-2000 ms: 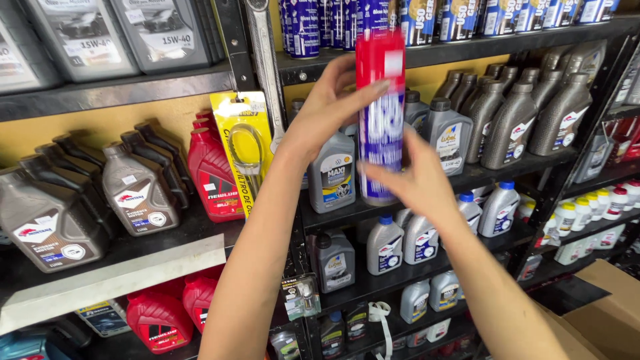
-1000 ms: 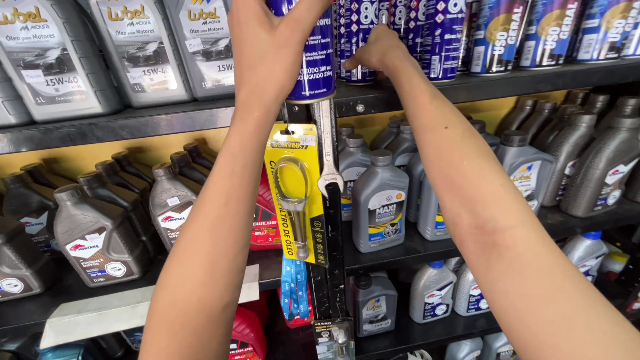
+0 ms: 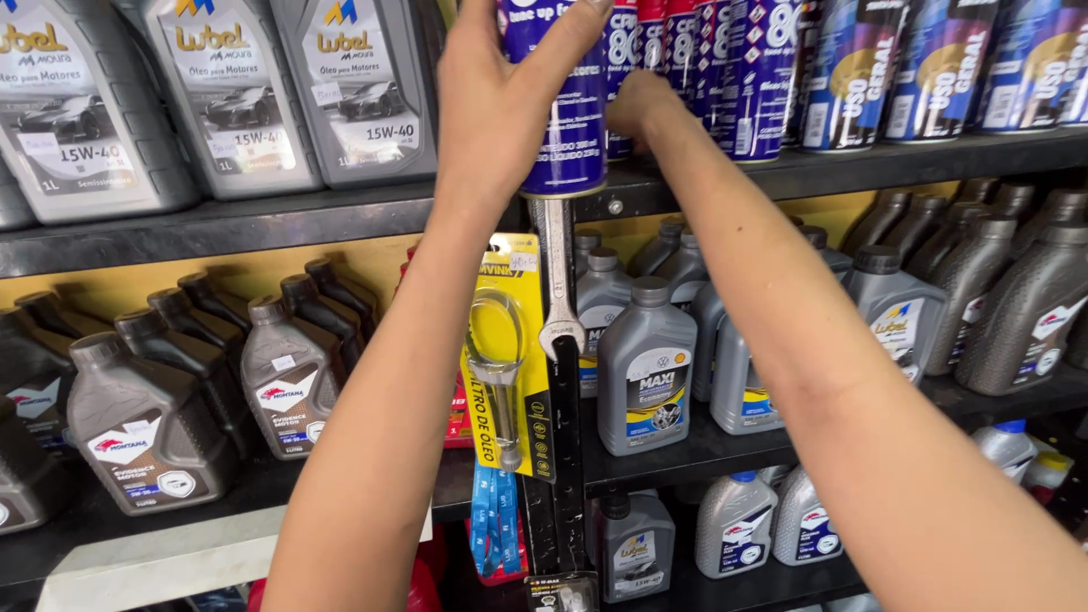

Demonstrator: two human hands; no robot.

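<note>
My left hand [image 3: 518, 93] is wrapped around a blue spray can [image 3: 571, 127], upright in front of the upper shelf's edge; the top of the can is cut off by the frame. My right hand [image 3: 642, 106] reaches in among the blue spray cans with red caps [image 3: 752, 93] on the upper shelf. Its fingers are hidden, so I cannot tell whether they hold a can. Just below the held can hang a steel wrench [image 3: 558, 280] and an oil filter wrench on a yellow card [image 3: 510, 365].
Grey motor oil bottles [image 3: 229, 93] stand at upper left, other spray cans [image 3: 854, 76] at upper right. The black shelf edge [image 3: 340, 211] runs below them. Lower shelves carry brown oil bottles [image 3: 149, 425] and grey ones [image 3: 648, 374]. A blue lanyard [image 3: 495, 518] hangs at the post.
Two seconds ago both hands were at the spray can in front of the shelves. Since then my right hand has left it and reached in among the shelf cans; my left hand keeps it.
</note>
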